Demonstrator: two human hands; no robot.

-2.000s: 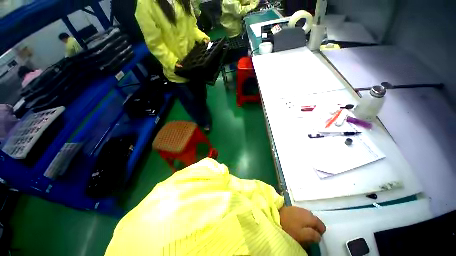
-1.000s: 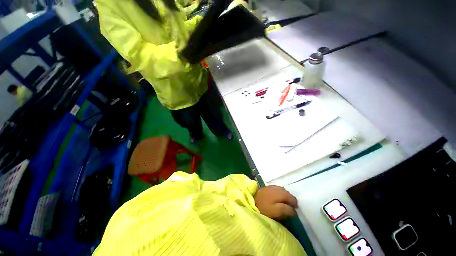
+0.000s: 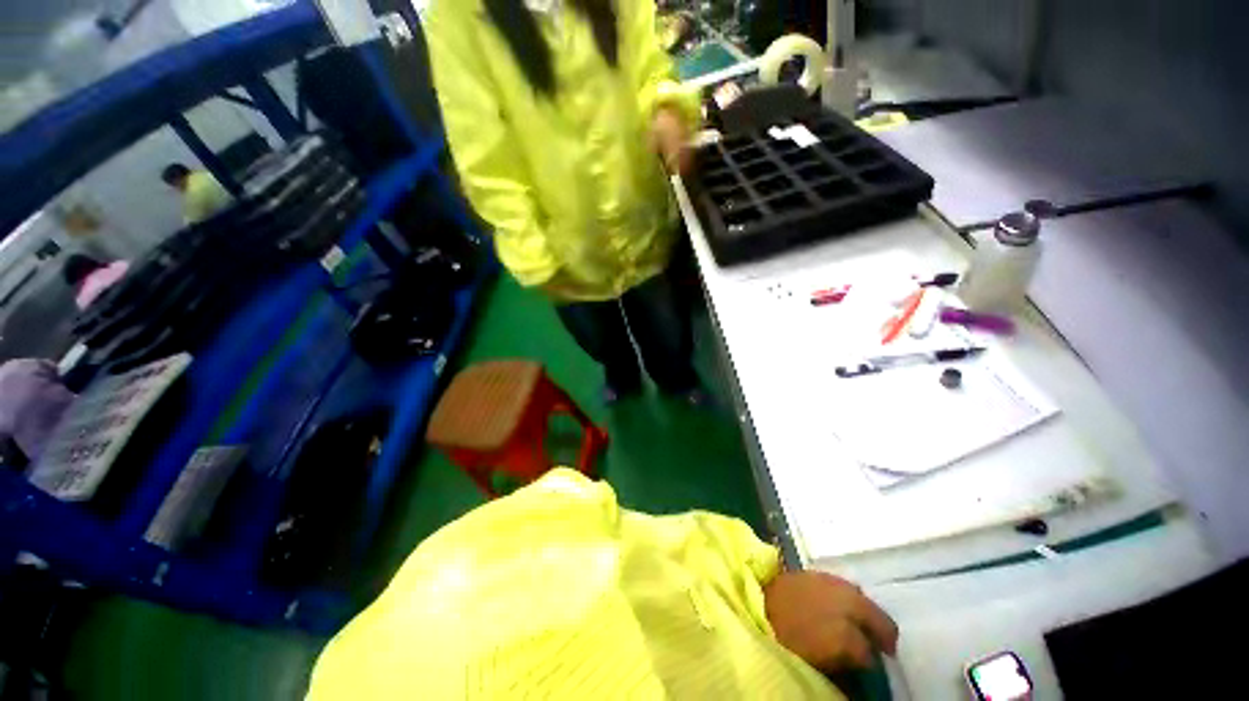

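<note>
A watch unit (image 3: 1000,677) with a silver rim lies at the bottom edge of the head view, its screen lit pale with some red. It is cut off by the picture's edge. A dark tray panel (image 3: 1164,651) lies to its right, also cut off. My left hand (image 3: 831,619) rests at the bench edge, left of the watch and apart from it, with its fingers curled. I see nothing in it, but its underside is hidden. My right hand is out of the picture.
A person in a yellow smock (image 3: 562,164) stands beside the bench, one hand at a black pocketed tray (image 3: 808,171). Papers (image 3: 945,418), pens and a bottle (image 3: 1004,260) lie or stand nearer. A red stool (image 3: 514,425) and blue rack (image 3: 397,397) are left.
The other person has come closer, and the black tray they carried now lies on the bench. The view swung right, then back left. The near watch's screen, dark at first, is lit. My left hand stays at the edge.
</note>
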